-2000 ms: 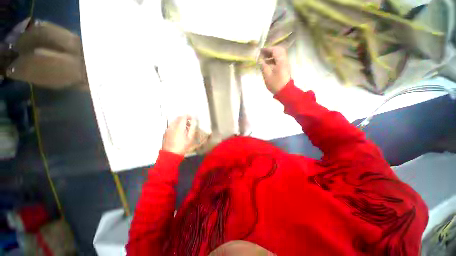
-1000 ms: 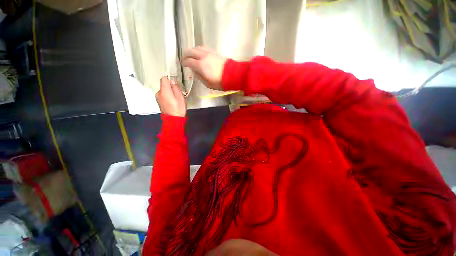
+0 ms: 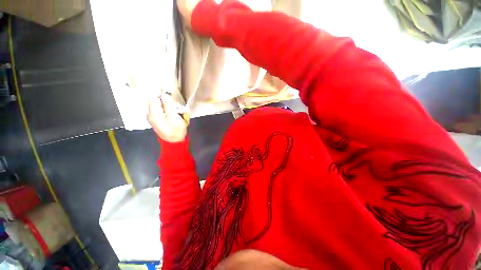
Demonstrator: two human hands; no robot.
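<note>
A pale bag body (image 3: 221, 74) lies at the near edge of the white table, its long narrow opening running away from me. Parts of it wash out against the table. My left hand (image 3: 167, 117) is closed on the near end of the bag's opening. My right hand (image 3: 185, 9) is at the far end of the opening, at the top edge of the picture, mostly hidden by its red sleeve and cut off, so its grip cannot be told. More beige pieces (image 3: 271, 90) with yellow edging lie just right of the bag.
The white table (image 3: 343, 21) spans the top. A grey-olive heap (image 3: 435, 18) with yellow edges lies far right. A white box (image 3: 129, 224) stands below the table's left end. Brown cardboard (image 3: 50, 11) is upper left; a carton (image 3: 45, 229) is lower left.
My right hand has moved from near my left hand to the bag opening's far end. My left hand has shifted slightly left and nearer to me. The heap earlier lay nearer the middle.
</note>
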